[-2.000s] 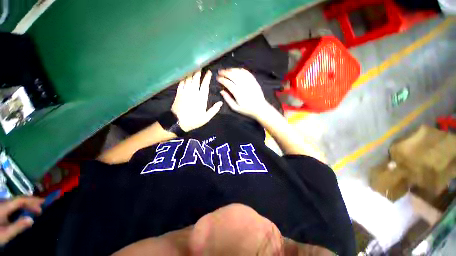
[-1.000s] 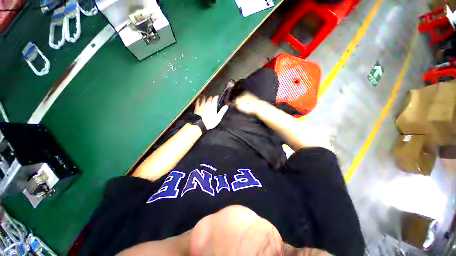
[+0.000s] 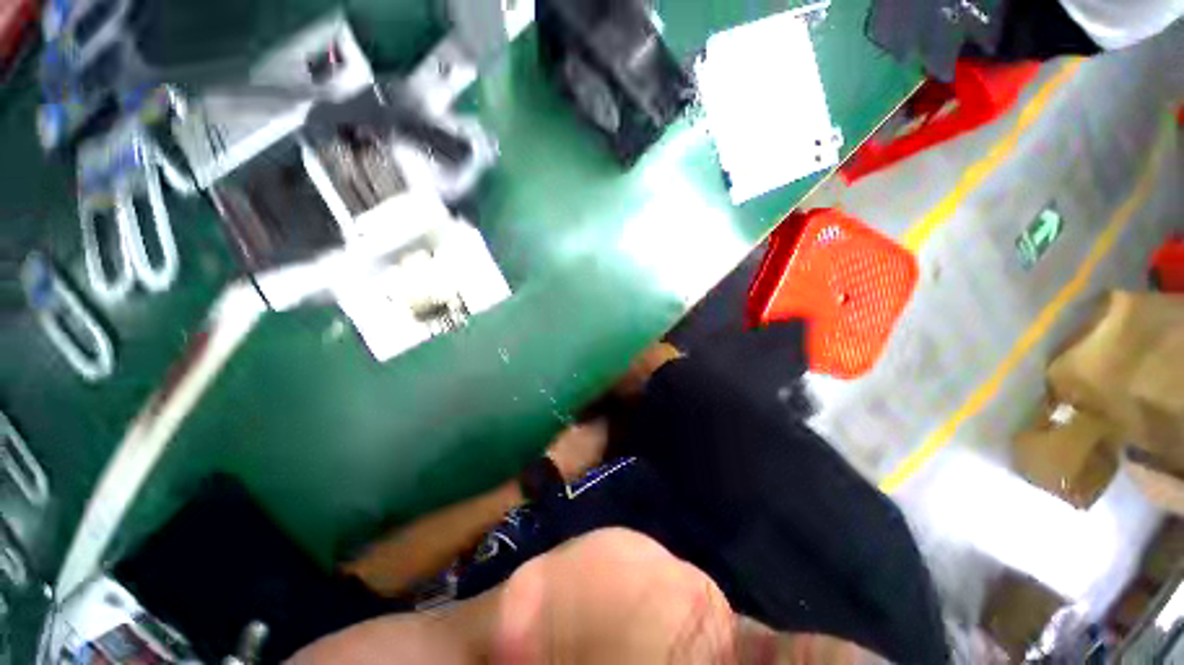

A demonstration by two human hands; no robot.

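My left hand (image 3: 579, 450), with a dark band at the wrist, is at the green bench's near edge, blurred and partly hidden; its fingers do not show clearly. My right hand (image 3: 648, 370) shows only as a small blurred patch of skin at the bench edge, beyond my dark sleeve. I cannot tell if either holds anything. A screw feeder (image 3: 429, 288) with a white front and small metal mechanism stands on the bench, left of and beyond my hands. Several white U-shaped locks (image 3: 73, 318) lie at the far left.
The green bench (image 3: 351, 429) carries a pale strip (image 3: 149, 416), a white sheet (image 3: 771, 107) and a black object (image 3: 604, 72). Another device (image 3: 117, 621) is at the lower left. A red stool (image 3: 841, 292) and cardboard boxes (image 3: 1123, 357) stand on the right.
The view has swung, bringing the feeder nearer the centre and showing more of the white sheet. My hands, earlier together at my lap, now show less clearly at the bench edge.
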